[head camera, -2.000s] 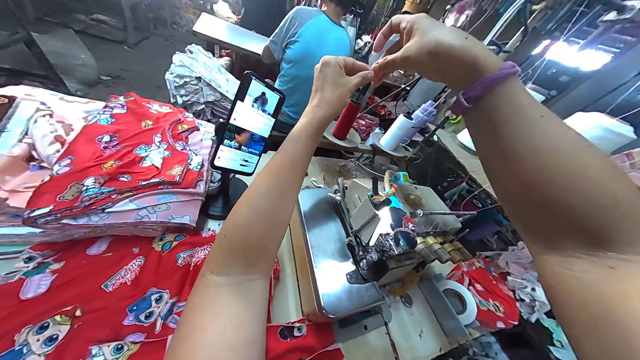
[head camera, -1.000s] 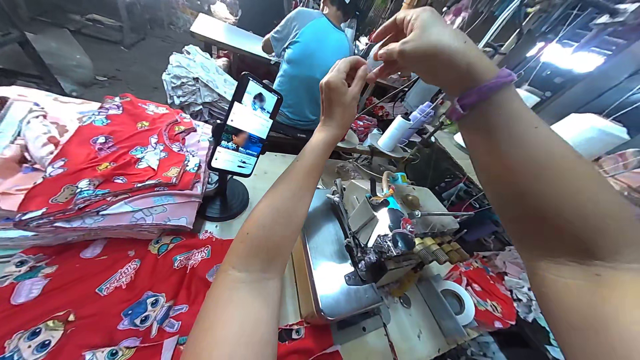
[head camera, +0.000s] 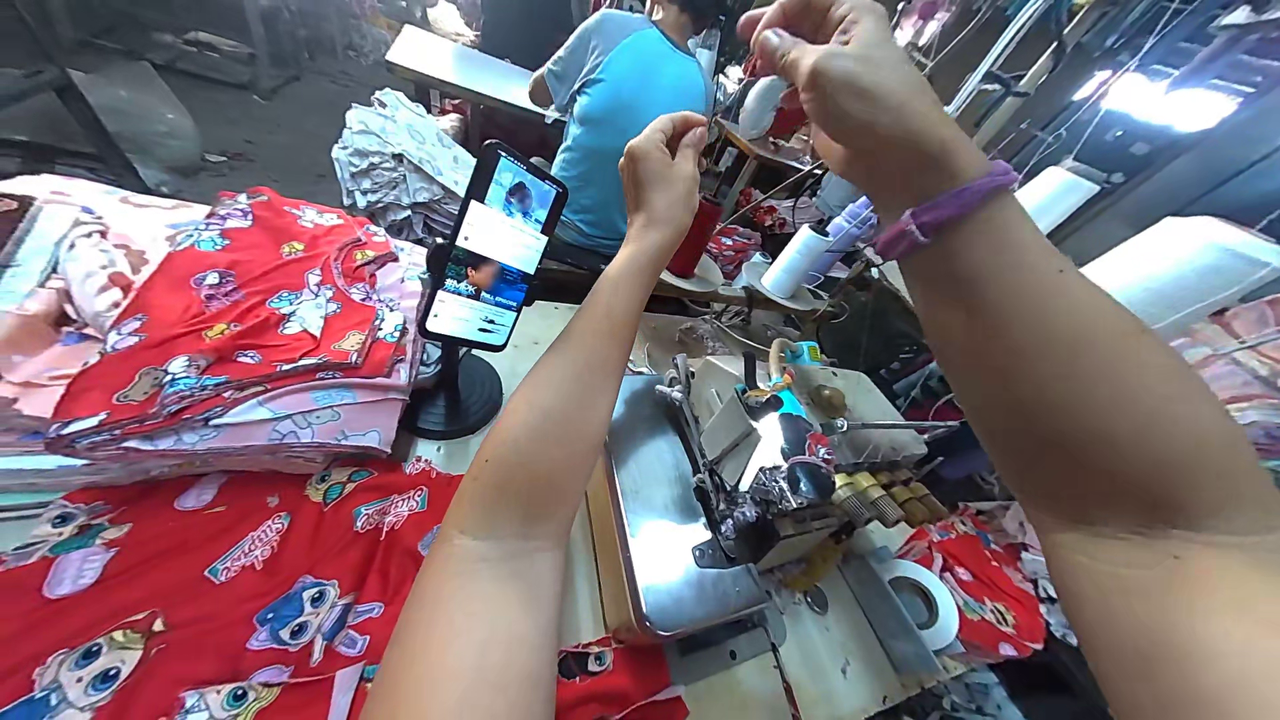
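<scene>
Both my hands are raised above an industrial overlock sewing machine (head camera: 775, 450). My left hand (head camera: 665, 175) has its thumb and forefinger pinched together in front of a co-worker's blue shirt; whatever lies between the fingertips is too fine to make out. Higher and to the right, my right hand (head camera: 840, 70) is bent at the wrist, fingers curled by the thumb, its hold unclear. A purple band circles that wrist. Below the hands stand a red thread cone (head camera: 695, 238) and a white thread cone (head camera: 797, 262).
A phone on a stand (head camera: 495, 245) stands left of the machine. Stacked red and pink printed fabric pieces (head camera: 230, 320) lie at left, with red printed fabric (head camera: 200, 590) in front. A roll of white tape (head camera: 920, 605) is at lower right. A co-worker (head camera: 635, 110) sits beyond.
My hands, close together at the fingertips in the earlier frames, are now apart. The right one has moved up and to the right.
</scene>
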